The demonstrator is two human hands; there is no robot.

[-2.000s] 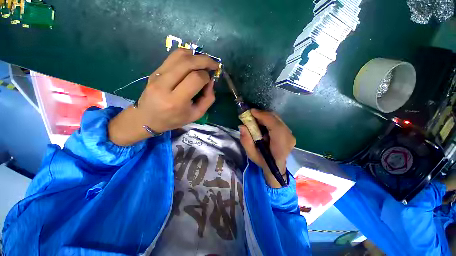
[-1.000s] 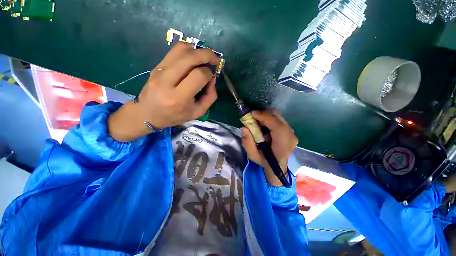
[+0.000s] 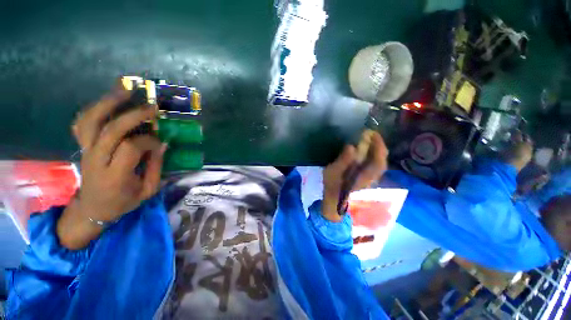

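My left hand (image 3: 119,156) is blurred, its fingers curled at the left end of an LCD module (image 3: 178,99). What it grips is unclear. The module is dark with an orange strip at its right end. Yellow flex tabs (image 3: 139,87) show above my fingers. Two green circuit boards (image 3: 181,131) show just below the module, beside my fingertips. My right hand (image 3: 355,169) is closed around the soldering iron (image 3: 364,147), whose front end points up towards the underside of the tip-cleaning cup (image 3: 382,72). The iron's tip is blurred.
A stack of LCD modules (image 3: 297,56) lies left of the cup. A black fan (image 3: 426,148) and a unit with a red light (image 3: 412,106) stand to the right. Another person's blue sleeve (image 3: 482,206) is at the right. Red-and-white sheets (image 3: 375,219) line the front edge.
The view has shifted right. My right hand has moved the iron away from the work to near the cup. My left hand is lower beside the module, which now shows with green boards beneath it.
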